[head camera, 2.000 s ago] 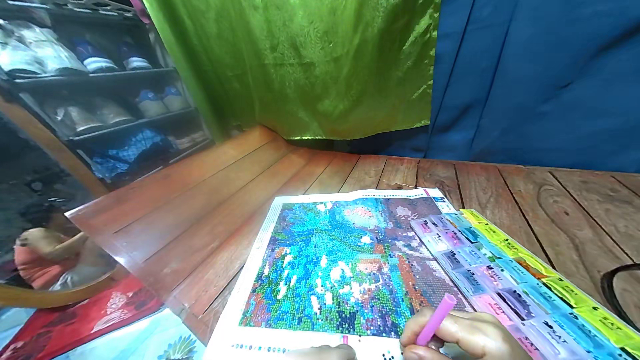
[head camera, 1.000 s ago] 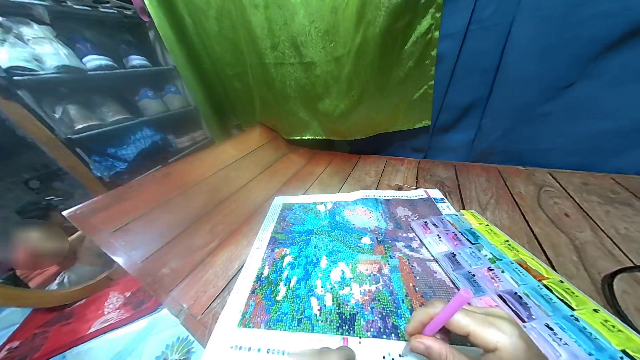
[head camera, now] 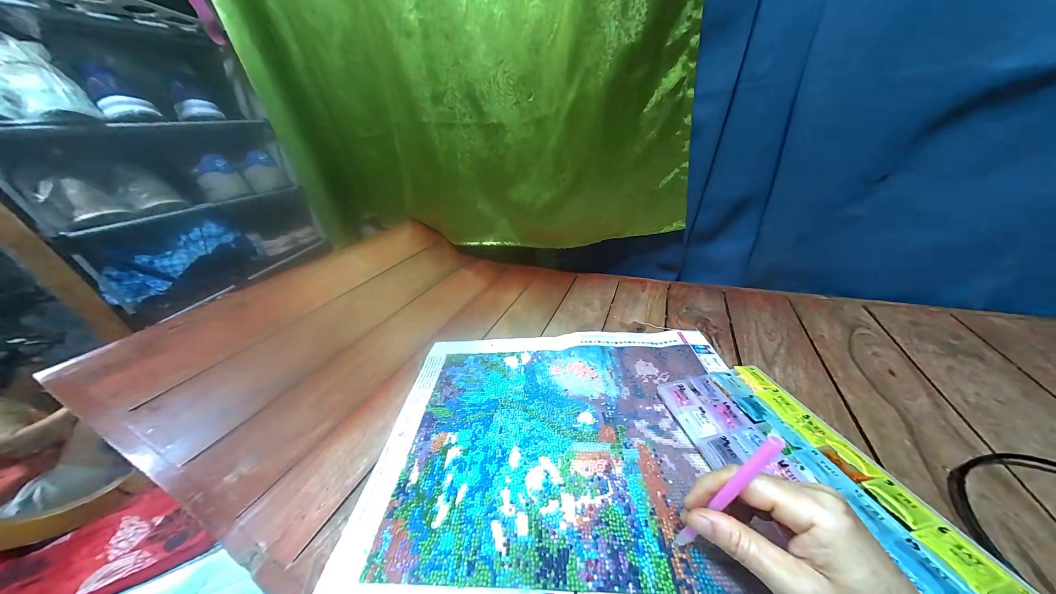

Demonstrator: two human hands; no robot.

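Observation:
My right hand (head camera: pixel 792 528) grips a pink applicator pen (head camera: pixel 747 477), its tip touching or just above the lower right part of a diamond painting canvas (head camera: pixel 511 462). Blue, green and purple beads cover much of the picture, with white patches in the middle and a white margin around it. Beside and partly under my right hand lies a bead organizer (head camera: pixel 825 445) of small lidded compartments, in lilac, blue and yellow rows with writing on them. My left hand is not in view.
Brown wooden planks (head camera: pixel 792 355) lie under the canvas. A black cable (head camera: pixel 961 487) curves at the right. Green (head camera: pixel 495 124) and blue (head camera: pixel 891 148) curtains hang behind. At the left are a shoe rack (head camera: pixel 157 124) and red patterned cloth (head camera: pixel 115 544).
My left hand, at the canvas's bottom edge earlier, has left the view. My right hand with the pink pen has moved up a little over the canvas's right side.

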